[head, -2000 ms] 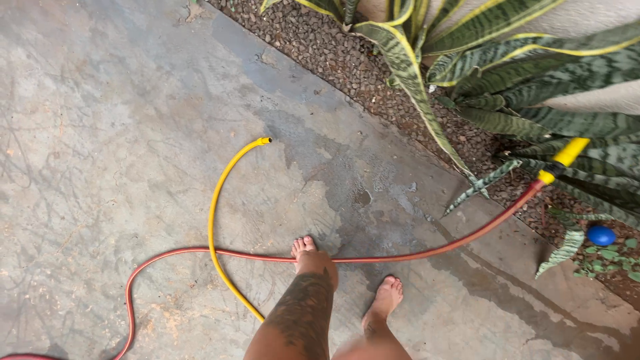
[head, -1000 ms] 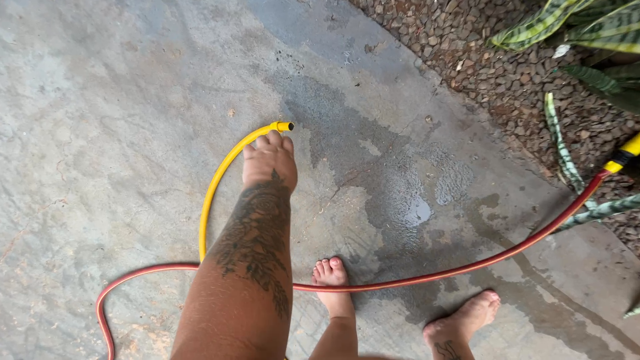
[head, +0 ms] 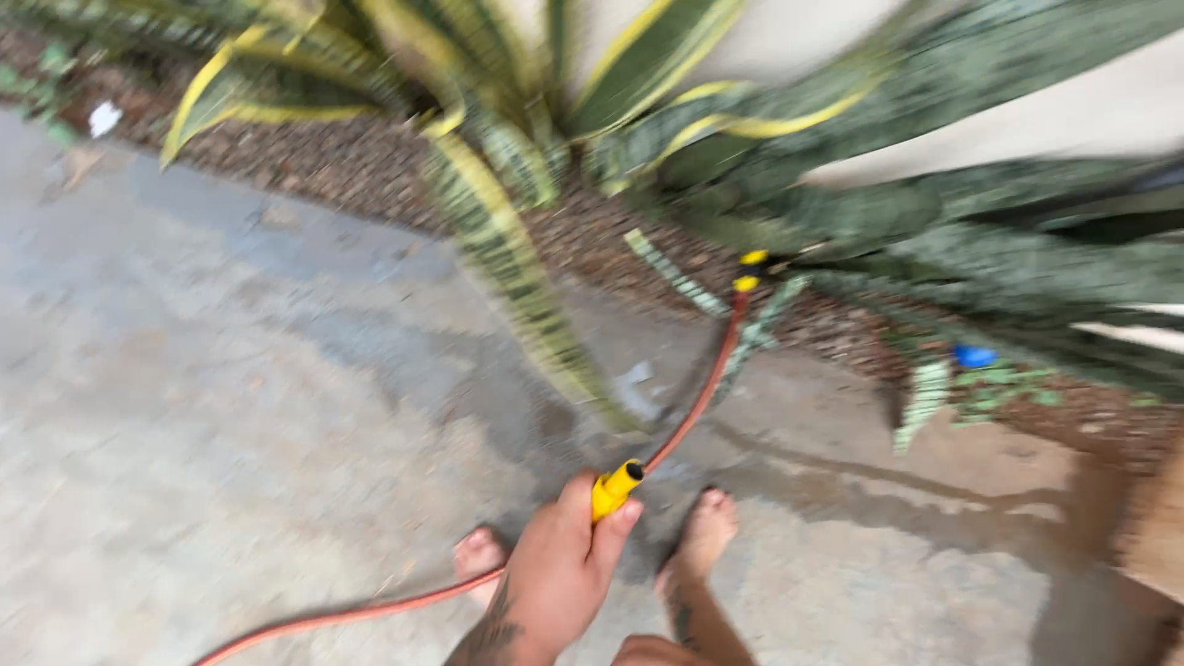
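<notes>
My left hand (head: 564,546), back upward with the thumb on the right, is closed around the end of the yellow hose (head: 615,492). The hose's dark open mouth points up and right; the rest of it is hidden by my hand and forearm. Beyond it, a red hose (head: 689,416) curves up to a yellow-and-black connector (head: 747,273) among the plants. The red hose also emerges left of my wrist and runs to the bottom edge. My right hand is not recognizable; rounded skin at the bottom edge could be a hand or a knee.
Snake plants (head: 518,268) lean from a gravel bed (head: 324,171) over the damp concrete (head: 277,416). A blue round object (head: 976,356) lies in the bed at right. My bare feet (head: 708,536) stand near the red hose. A brown object (head: 1156,527) is at the right edge.
My left hand has lifted the yellow hose end, which lay on the concrete with my hand at it a second ago. The view has swung toward the plant bed.
</notes>
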